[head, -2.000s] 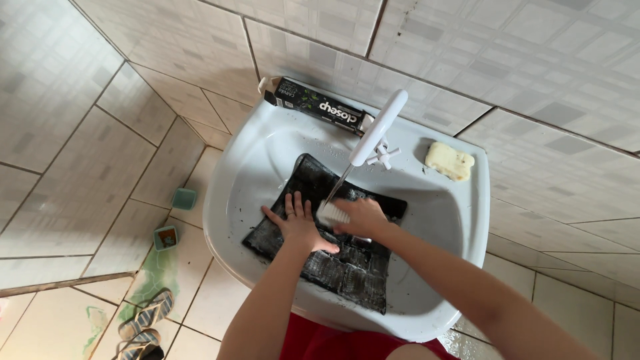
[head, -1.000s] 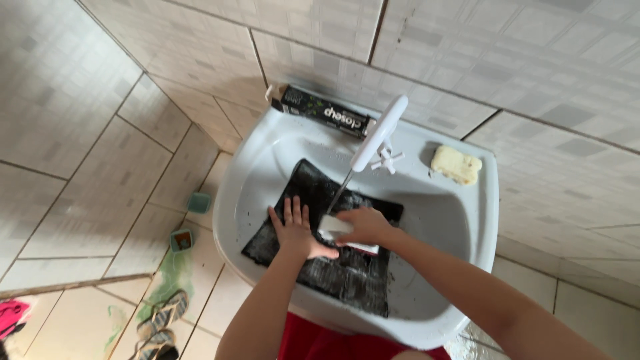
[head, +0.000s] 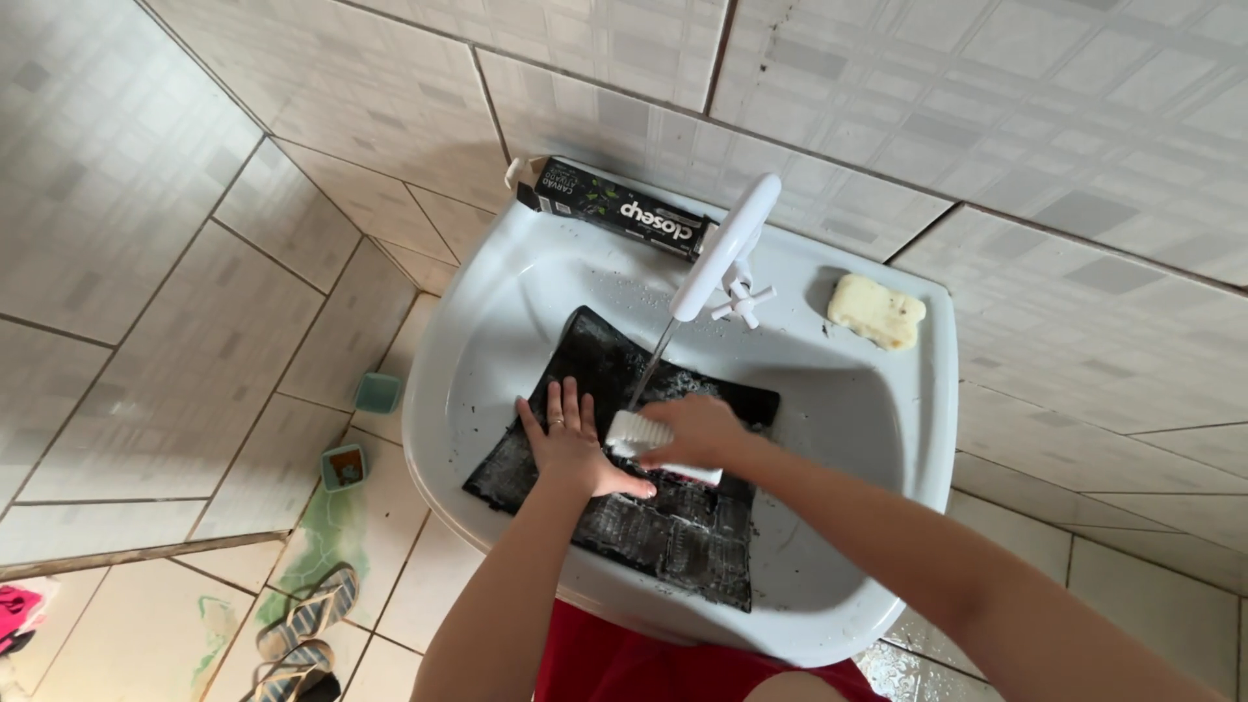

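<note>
A black textured sheet point(head: 673, 531), wet and streaked with whitish foam, lies bent in the white washbasin point(head: 858, 419). My left hand point(head: 570, 444) presses flat on it at the left, fingers spread, a ring on one finger. My right hand point(head: 697, 434) grips a white brush point(head: 639, 434) against the sheet's middle; its bristles are mostly hidden. From the white faucet point(head: 726, 249), a thin stream of water falls onto the sheet beside the brush.
On the basin's back rim are a black Closeup toothpaste box point(head: 619, 210), a cross-shaped tap handle point(head: 743, 303) and a pale yellow soap bar point(head: 876, 312). Two small green containers point(head: 376, 392) and striped flip-flops point(head: 310, 612) are on the tiled floor at left.
My right hand stays on the brush over the middle of the sheet, with only small shifts. My left hand remains pressed at the left, and the water still runs.
</note>
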